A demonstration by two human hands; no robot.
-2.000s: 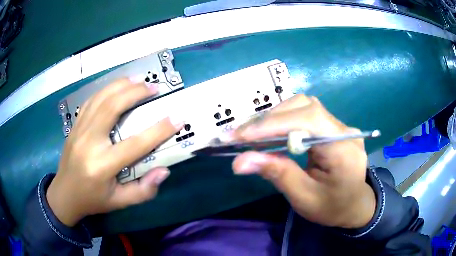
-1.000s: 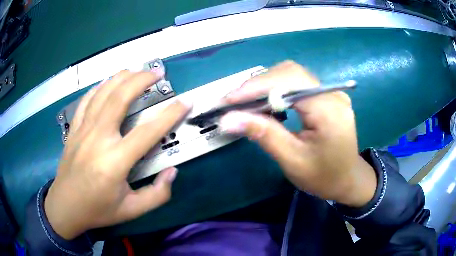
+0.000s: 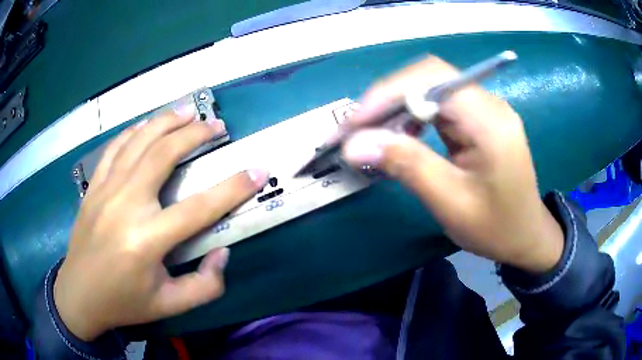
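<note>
The front carrier fixture (image 3: 296, 151) lies slanted on the green worktop, a pale metal plate with groups of round holes and short dark slots. My left hand (image 3: 148, 218) is spread over its left part, the index fingertip beside a hole group and the thumb at the near edge. The rear fixture (image 3: 204, 105) lies just behind, partly under my left fingers. My right hand (image 3: 457, 148) holds the tweezers (image 3: 468, 75) between thumb and fingers. Their dark tips are over the plate, between two hole groups. Whether the tips hold a small component cannot be told. My right hand hides the plate's right end.
A white edge strip (image 3: 281, 46) curves behind the green worktop (image 3: 556, 98). Beyond it are a dark green surface, a silver strip (image 3: 303, 17) and a loose fixture (image 3: 12, 114) at the far left. A blue object (image 3: 604, 191) shows at the right.
My right hand and the tweezers have moved right and are more steeply tilted. The front fixture has shifted a little relative to my left hand. My left hand stays on the fixtures.
</note>
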